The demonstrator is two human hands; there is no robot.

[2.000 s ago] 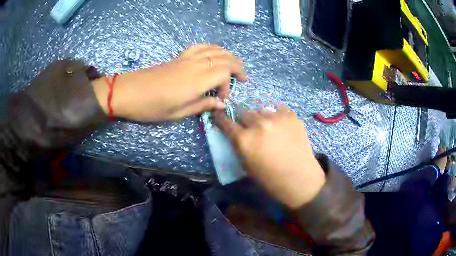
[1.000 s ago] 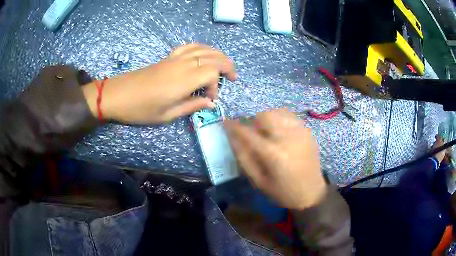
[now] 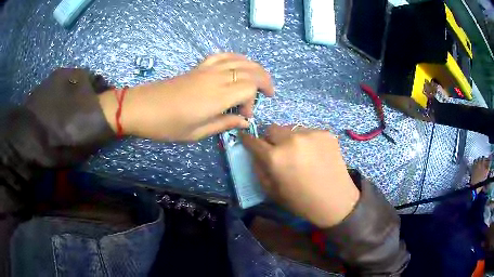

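A pale aqua handheld fan (image 3: 246,178) lies on the silvery mat, its handle pointing towards me. My left hand (image 3: 208,100) covers the fan head and grips it, thumb near the neck; dark grille shows between the fingers. My right hand (image 3: 306,167) is at the right of the neck, its fingertips touching the neck area. Small dark parts show at the open neck. Whether the right fingers pinch a tiny part is hidden.
Red-handled nippers (image 3: 380,116) lie at the right. Behind them are a black phone (image 3: 365,27), the black and yellow screw feeder (image 3: 428,81) and a black screwdriver (image 3: 463,116). More handles (image 3: 319,21) lie at the back. A small loose part (image 3: 144,65) lies at left.
My right fingertips, drawn back from the neck a second ago, are at the neck again. My left hand still holds the fan head. The whole view has shifted slightly.
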